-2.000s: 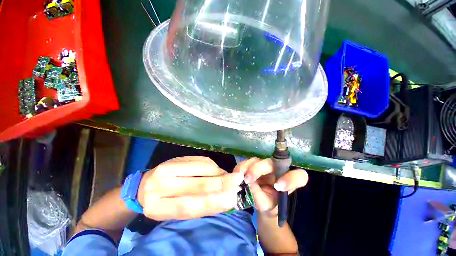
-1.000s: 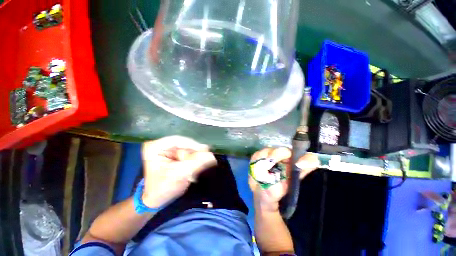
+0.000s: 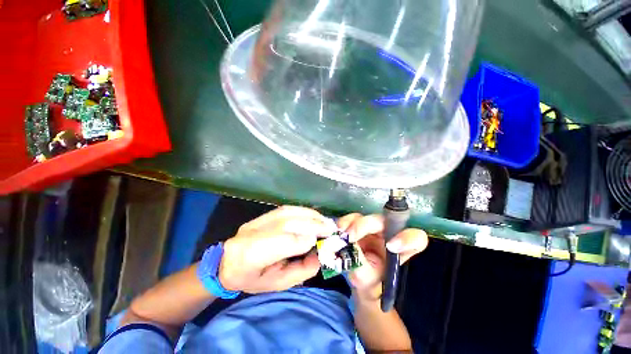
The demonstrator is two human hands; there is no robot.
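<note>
A small circuit board (image 3: 337,256), green with white, black and yellow parts, is held between both hands in front of the bench edge. My left hand (image 3: 280,250), with a blue band at the wrist, pinches its left and upper side. My right hand (image 3: 370,252) holds its right side with the fingertips. The same right hand also holds a soldering iron (image 3: 393,242), its dark handle upright beside the board. The iron's tip is hidden by the rim of the clear plastic hood (image 3: 346,162).
A red parts bin (image 3: 142,90) with green boards is at the left. A blue bin (image 3: 519,104) with yellow and orange pieces is at the right. Beside it are a black cleaning tray (image 3: 479,193), a grey-blue sponge (image 3: 519,199) and a black box (image 3: 581,180). Blue-handled cutters (image 3: 398,99) show through the hood.
One second ago my left hand was apart from the board; now it has come right and grips it too. My right hand keeps the iron. The whole view has shifted slightly.
</note>
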